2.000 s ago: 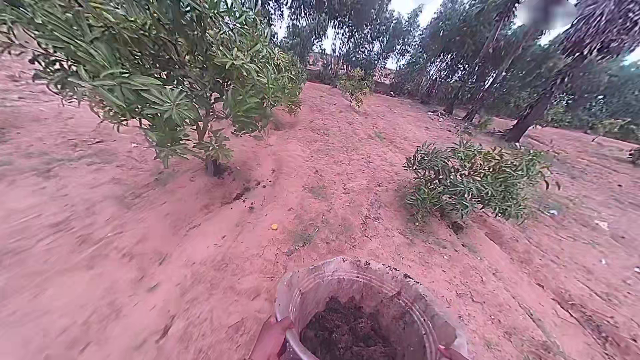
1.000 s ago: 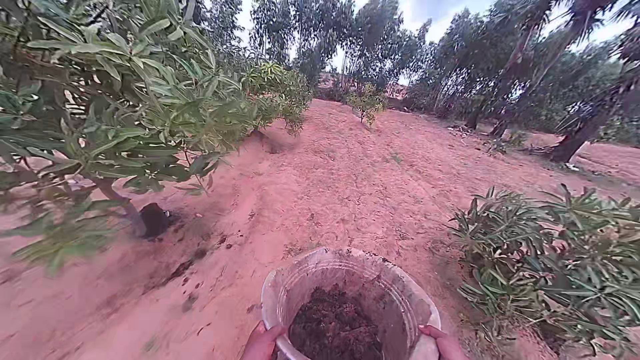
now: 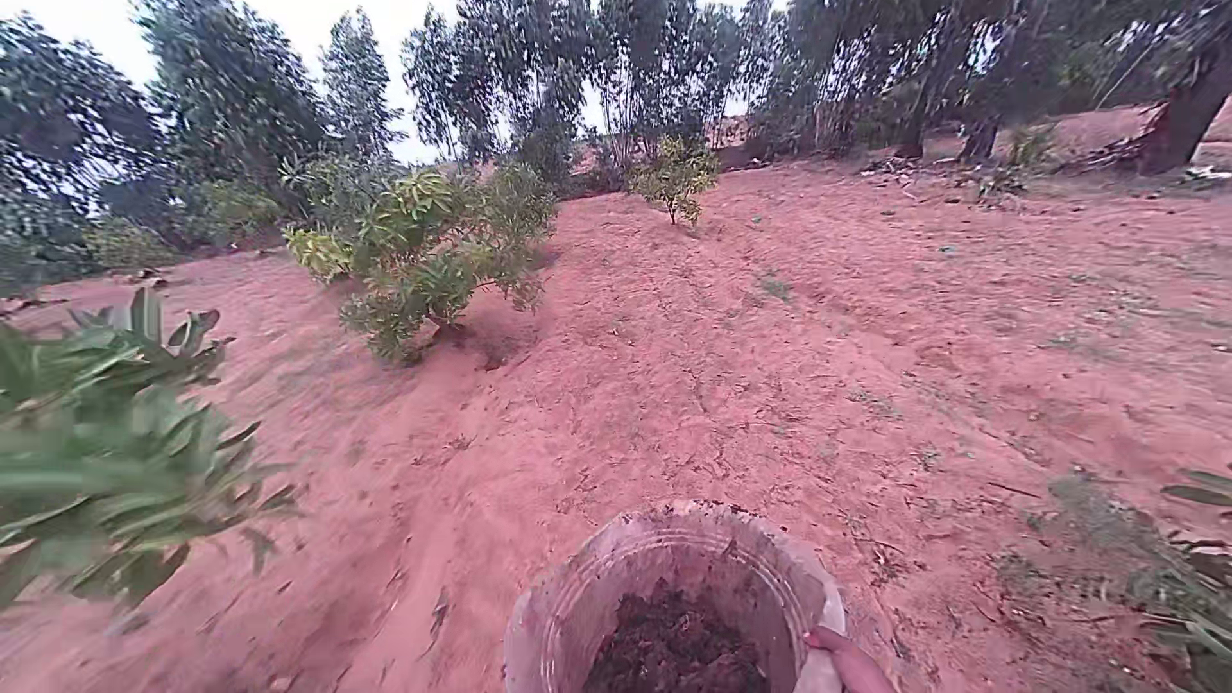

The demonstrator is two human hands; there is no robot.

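Observation:
A round, dirt-stained tub (image 3: 674, 539) is at the bottom middle of the head view, its mouth tilted up toward me. Dark, clumpy material like manure or compost (image 3: 674, 643) lies in its lower part. My right hand (image 3: 849, 662) grips the tub's right rim, with a fingertip over the edge. My left hand is out of view; the lower left part of the rim is cut off by the frame's bottom edge.
Reddish sandy ground (image 3: 616, 404) slopes ahead. A leafy plant (image 3: 106, 462) stands close at left, and a low plant (image 3: 1184, 577) at lower right. Farther off are a bushy young tree (image 3: 423, 260), a small sapling (image 3: 676, 181) and a thick trunk (image 3: 1189, 106).
The view has moved forward between the two nearer plants, which now sit at its edges. My left hand, on the tub's left rim before, has gone out of view. My right hand still holds the rim.

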